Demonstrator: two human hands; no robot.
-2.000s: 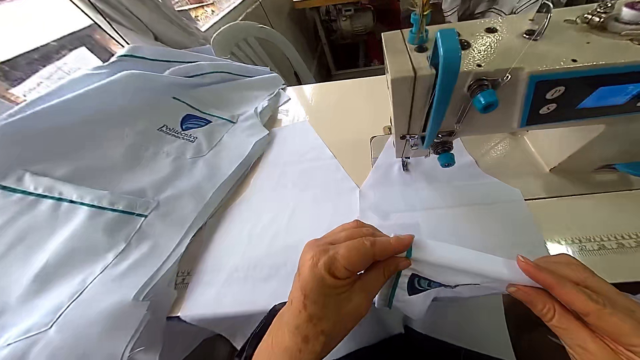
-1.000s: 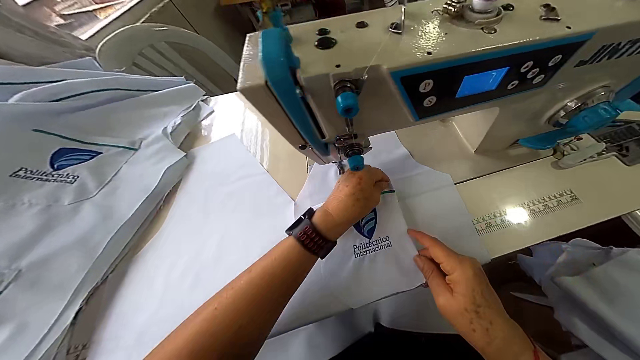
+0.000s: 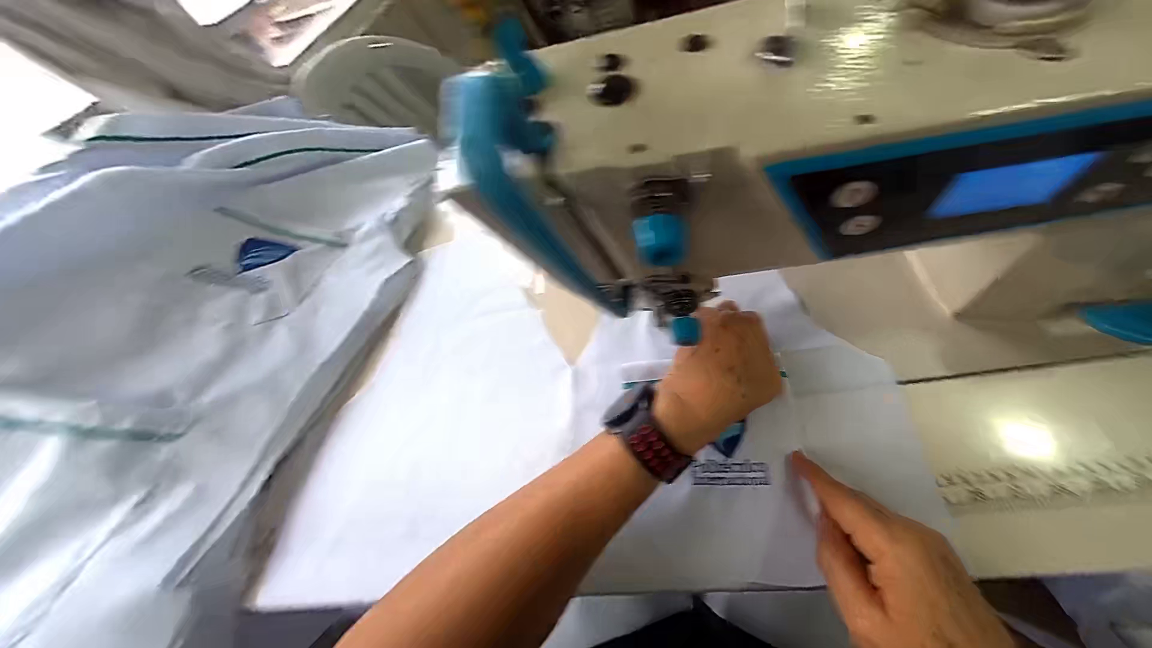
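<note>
My left hand point(image 3: 727, 369), with a dark watch point(image 3: 646, 432) on its wrist, lies near the needle area of the sewing machine point(image 3: 661, 126). It rests over the upper part of a white pocket piece point(image 3: 738, 531) with a blue emblem and dark lettering; its fingertips are partly hidden by the machine head. My right hand point(image 3: 891, 549) touches the pocket's right side with its fingertips, thumb and forefinger a little apart. Whether it pinches the cloth is unclear. Beneath the pocket lies a larger white fabric panel point(image 3: 855, 405).
White garment pieces point(image 3: 180, 351) with green trim and an embroidered pocket are piled at the left. Another white panel point(image 3: 432, 432) lies beside the pile. A printed ruler scale point(image 3: 1044, 481) runs along the table at the right. A plastic chair point(image 3: 373, 81) stands behind.
Two seconds ago both hands held the folded pocket piece in front of the machine. The piece now lies flat on the panel, and my left hand has moved up to the needle area.
</note>
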